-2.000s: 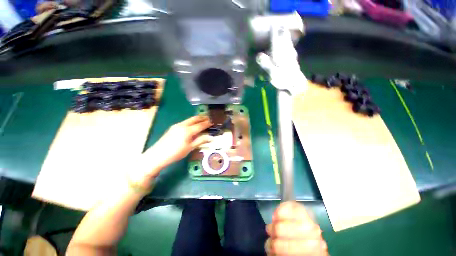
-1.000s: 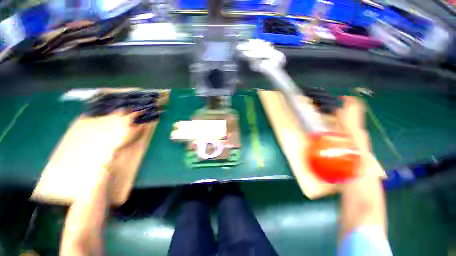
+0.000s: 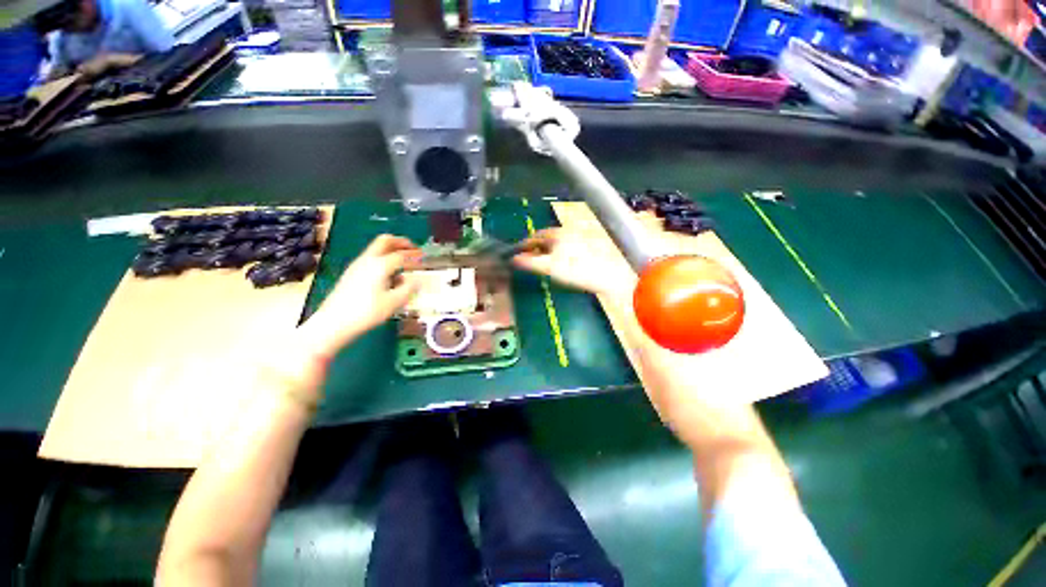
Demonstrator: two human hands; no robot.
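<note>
The arbor press [image 3: 431, 126] stands in front of me, its dark ram [image 3: 446, 226] above the pale fixture [image 3: 445, 291]. A pale ring [image 3: 449, 334] lies at the front of the press base [image 3: 505, 344]. My left hand [image 3: 376, 287] is at the fixture's left side, fingertips beside it; whether it grips anything is unclear. My right hand [image 3: 564, 259] is right of the ram, its fingertips pinching a blurred black part [image 3: 500, 248]. The lever [image 3: 596, 193] slants down right to its red-orange knob [image 3: 689, 304], above my right forearm, not held.
The left cardboard sheet [image 3: 161, 355] bears rows of black parts [image 3: 229, 241] at its back. The right sheet [image 3: 757, 333] has several black parts [image 3: 671, 210] at its back. Beyond the belt [image 3: 275, 149] are blue [image 3: 585, 75] and pink bins [image 3: 740, 78] and a person [image 3: 115, 40].
My left hand has moved from the left sheet to the fixture. My right hand has moved from the right sheet to the press with a black part. The view has shifted.
</note>
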